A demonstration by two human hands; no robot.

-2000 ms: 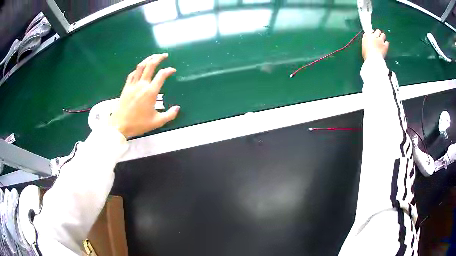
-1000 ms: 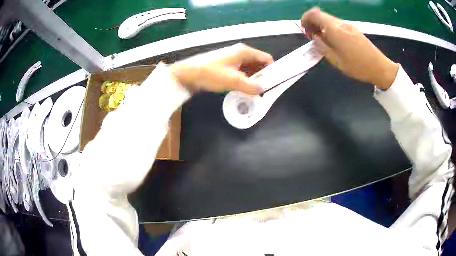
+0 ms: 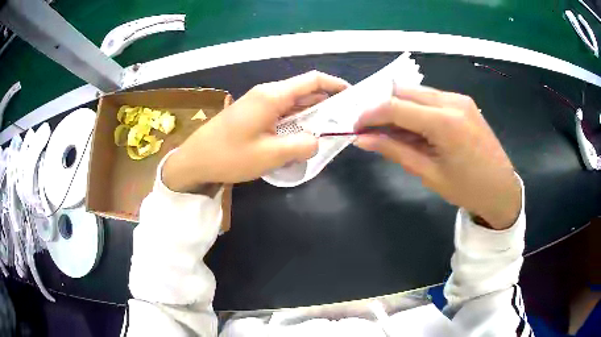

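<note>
A white plastic housing half point(image 3: 379, 89) is held tilted above the black mat, its broad rounded end down left and its notched narrow end up right. My left hand point(image 3: 254, 131) grips it near the broad end, fingers behind and thumb in front. A thin dark red lead wire point(image 3: 337, 134) runs across the housing between my hands. My right hand point(image 3: 435, 135) pinches the wire between thumb and fingertips beside the housing. The far part of the wire is hidden by my right hand.
An open cardboard tray point(image 3: 118, 187) with curled yellow scraps point(image 3: 142, 131) stands at left. Beside it are round white pieces point(image 3: 76, 243) and stacked white housings point(image 3: 23, 191). A grey post point(image 3: 62, 43) and pale rail point(image 3: 296, 43) edge the green belt. Another housing point(image 3: 585, 141) lies at far right.
The housing has turned its face and moved slightly up. My right hand has left its narrow end and now pinches the wire. The view has shifted, showing more of the tray.
</note>
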